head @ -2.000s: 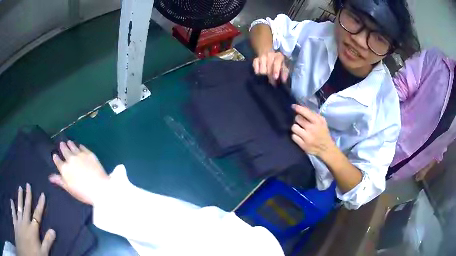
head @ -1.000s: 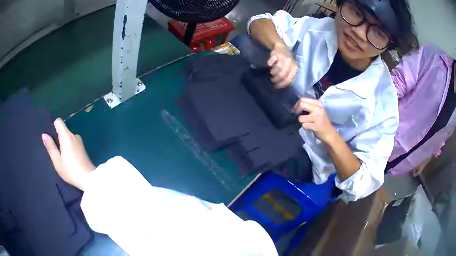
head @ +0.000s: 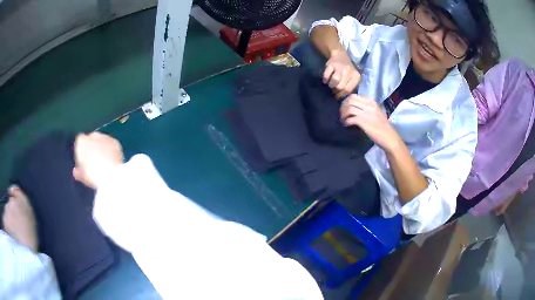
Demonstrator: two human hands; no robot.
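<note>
Black box blanks (head: pixel 61 217) lie before me at the left of the picture, with stepped layered edges at their lower right. My right hand (head: pixel 98 159) is blurred, its fingers curled closed on the right edge of the upper blank. My left hand (head: pixel 21 218) is at the left edge of the black card, near the picture's rim. Its fingers are partly hidden and blurred, so its grip is unclear. The creases and tabs are too blurred to make out.
A worker (head: pixel 419 129) at the right handles a black piece over a stack of blanks (head: pixel 278 129) on the dark green table (head: pixel 176 152). A pale metal post (head: pixel 170 58), black fan (head: pixel 252 12), red box (head: pixel 258 42) and blue stool (head: pixel 334 240) stand around it.
My left hand has come into view at the left rim. My right hand has curled its fingers, which were extended. The black card before me now looks narrower. The neighbour's hands have moved closer together.
</note>
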